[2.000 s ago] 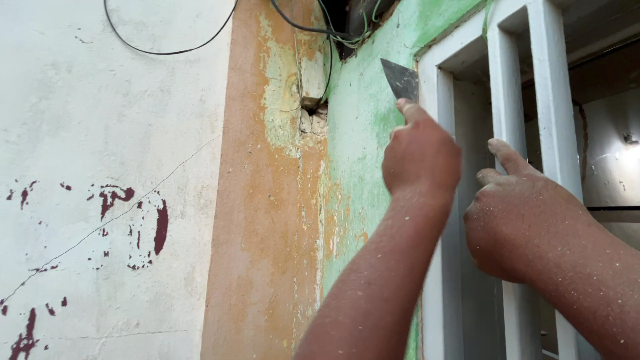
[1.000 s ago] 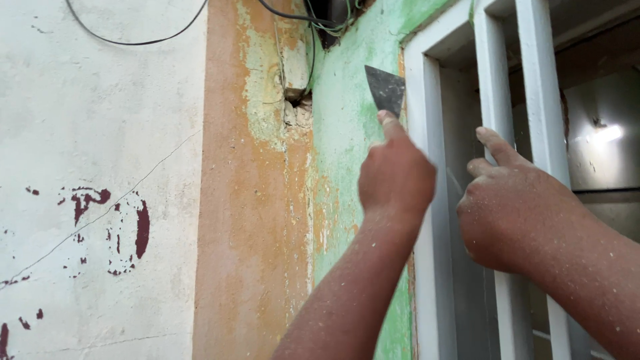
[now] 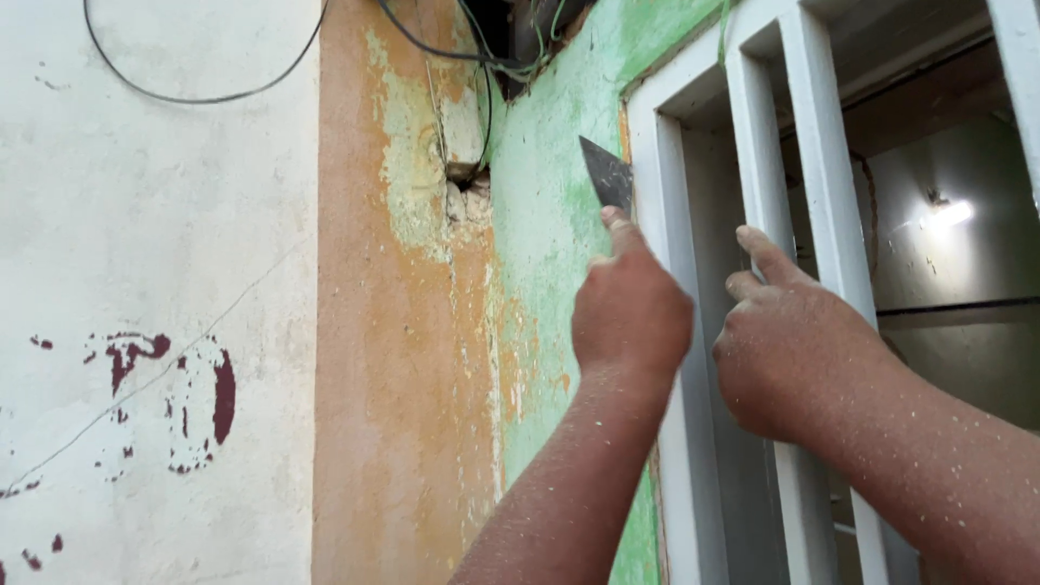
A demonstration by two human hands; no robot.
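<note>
My left hand (image 3: 632, 305) grips a scraper with a dark metal blade (image 3: 608, 173); its handle is hidden in the fist and the forefinger lies along the blade's base. The blade is against the green painted wall (image 3: 552, 162), its right edge beside the white frame (image 3: 662, 195) of the barred opening. To the right, my right hand (image 3: 788, 341) is wrapped around a white bar (image 3: 760, 154), forefinger pointing up along it. Pale flecks of dust cover both forearms.
An orange painted strip (image 3: 382, 366) with flaking paint and a broken hole (image 3: 470, 195) is left of the green wall. Loose cables (image 3: 439, 53) hang above it. Further left is a cracked white wall (image 3: 179, 227) with worn dark red paint. A lit lamp (image 3: 951, 214) shows behind the bars.
The scraper blade stays on the green wall by the frame, its tilt slightly changed. My right hand remains on the bar. The view has shifted a little.
</note>
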